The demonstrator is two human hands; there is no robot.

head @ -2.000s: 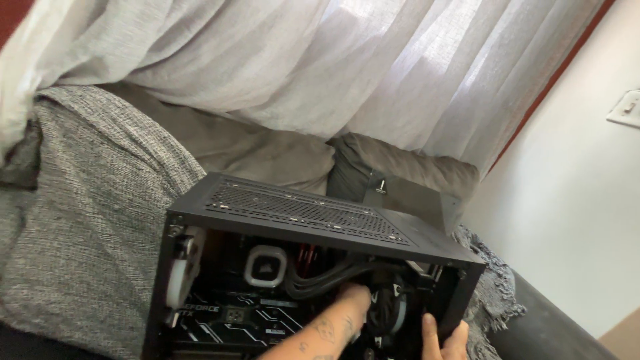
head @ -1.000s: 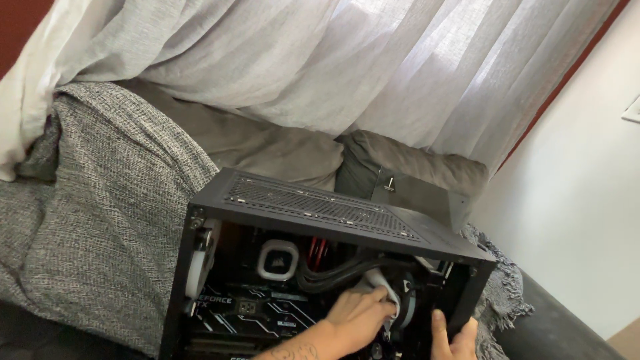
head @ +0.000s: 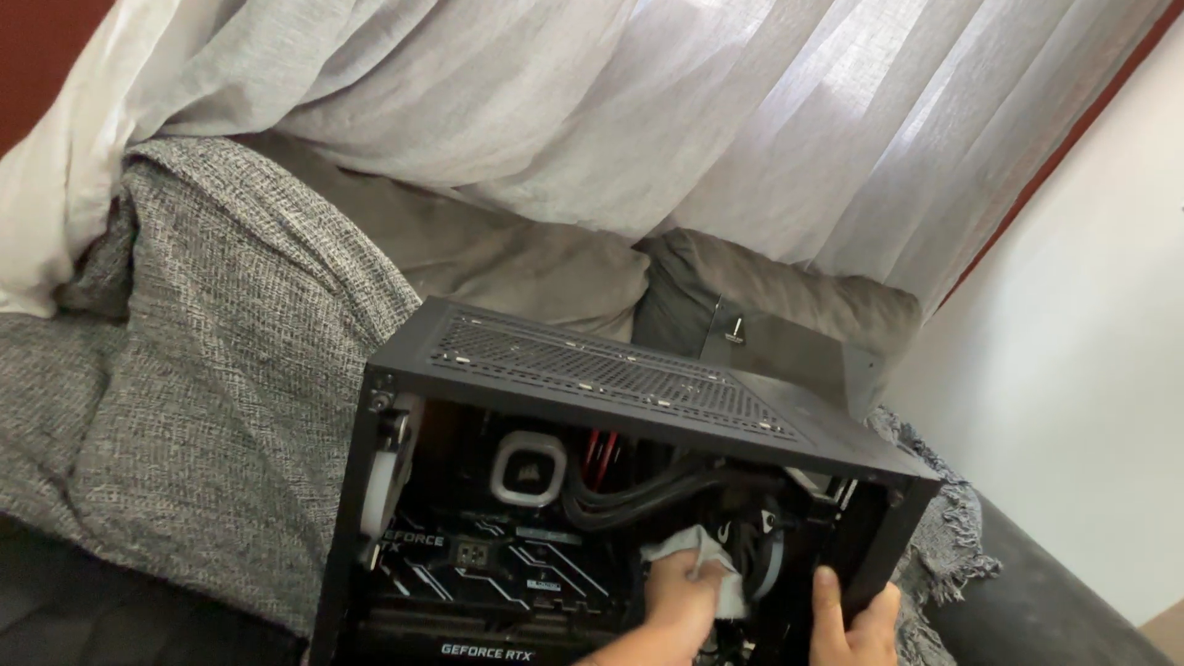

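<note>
An open-sided black computer case [head: 647,425] shows its inside. My left hand [head: 680,597] is inside it, closed on a crumpled pale cloth [head: 689,546] beside the fans [head: 768,555] at the case's right end. My right hand [head: 856,620] grips the case's right edge post, one digit on the inner side and others farther right. Left of the cloth are dark cooler tubes [head: 638,504], a square-framed cooler block [head: 529,469] and red-edged memory sticks [head: 601,458]. A GeForce RTX graphics card [head: 486,647] lies low in the case.
Behind the case are brown sofa cushions [head: 518,259], a dark flat panel [head: 786,356] leaning on them, and a pale curtain [head: 555,120]. A grey woven throw [head: 213,398] covers the left side. A fringed blanket [head: 934,546] and dark sofa arm [head: 1045,592] are at the right.
The pale cloth, not visible two seconds ago, shows in my left hand from one second ago on. That hand has since shifted slightly downward by the fans. My right hand stays on the case edge.
</note>
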